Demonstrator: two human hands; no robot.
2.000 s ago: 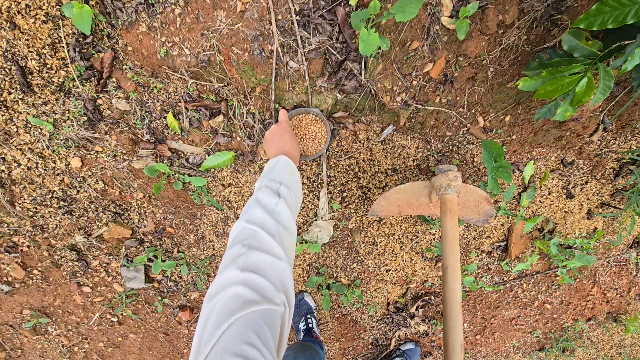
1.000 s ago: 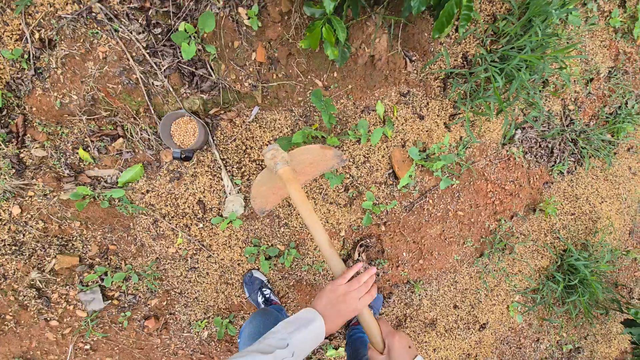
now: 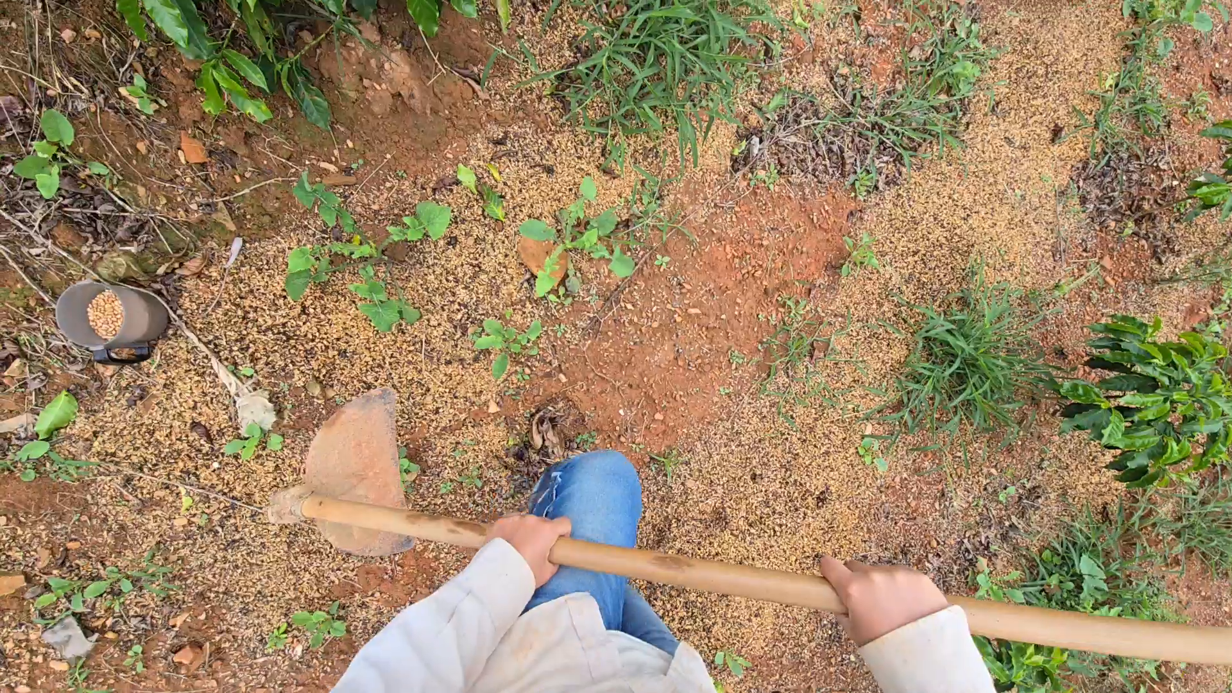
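Observation:
A hoe with a long wooden handle point(image 3: 693, 572) lies across the lower part of the view, its wide, soil-stained metal blade point(image 3: 358, 472) at the left over the ground. My left hand point(image 3: 530, 546) is closed around the handle nearer the blade, above my jeans-clad knee. Farther along the handle, at the right, my right hand point(image 3: 883, 599) grips it too. A grey cup with a dark handle point(image 3: 144, 316), holding tan grains or seeds point(image 3: 105, 314), sits on the ground at the far left, apart from both hands.
Reddish soil point(image 3: 664, 337) is strewn with tan husks. Small leafy weeds point(image 3: 577, 236) grow around the blade and ahead. Grass clumps point(image 3: 967, 356) and glossy-leaved plants point(image 3: 1150, 390) stand at the right, with more foliage point(image 3: 231, 67) at the upper left. A dry stalk point(image 3: 217, 366) lies beside the cup.
Two seconds ago a hand was at the cup, and the hoe stood upright in view without a visible hand on it. Both hands now hold the handle, which has swung nearly sideways. The view has shifted right.

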